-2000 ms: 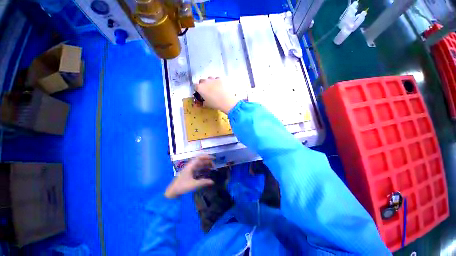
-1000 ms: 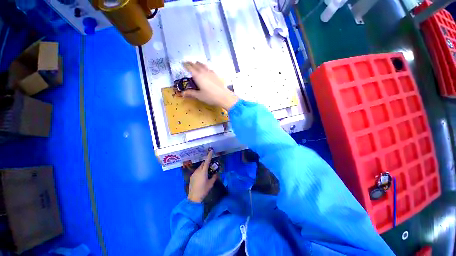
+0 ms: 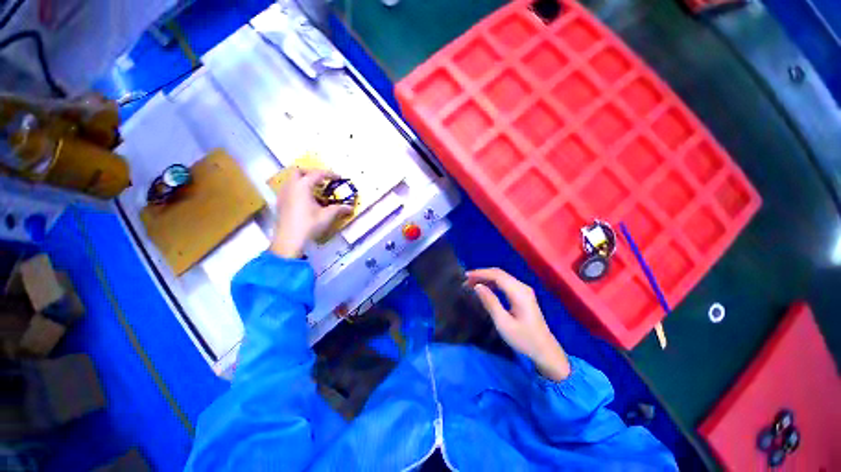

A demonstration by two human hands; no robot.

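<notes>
My left hand [image 3: 304, 212] holds an opened round device [image 3: 339, 192] at the right gold-yellow fixture plate [image 3: 288, 173], with fingers and thumb at its edge. The hand hides much of that plate. Another opened round device [image 3: 171, 182] sits at the back left corner of the left fixture plate [image 3: 205, 217]. My right hand [image 3: 518, 318] is in front of the machine, fingers apart, with no clear object in it. A third opened device [image 3: 597, 249] lies on the red foam tray [image 3: 553, 166], beside a thin blue stick [image 3: 645, 267].
The white benchtop machine [image 3: 277, 111] has a red button [image 3: 411, 231] on its front edge. A gold cylinder head [image 3: 88, 166] hangs at left. A white ring [image 3: 716, 312] lies on the green bench. A red foam pad [image 3: 784, 396] holds several black discs at lower right.
The view has turned and shifted right. My right hand has let go of the device on the left plate and moved back. My left hand has moved from the front edge to the right plate with its device.
</notes>
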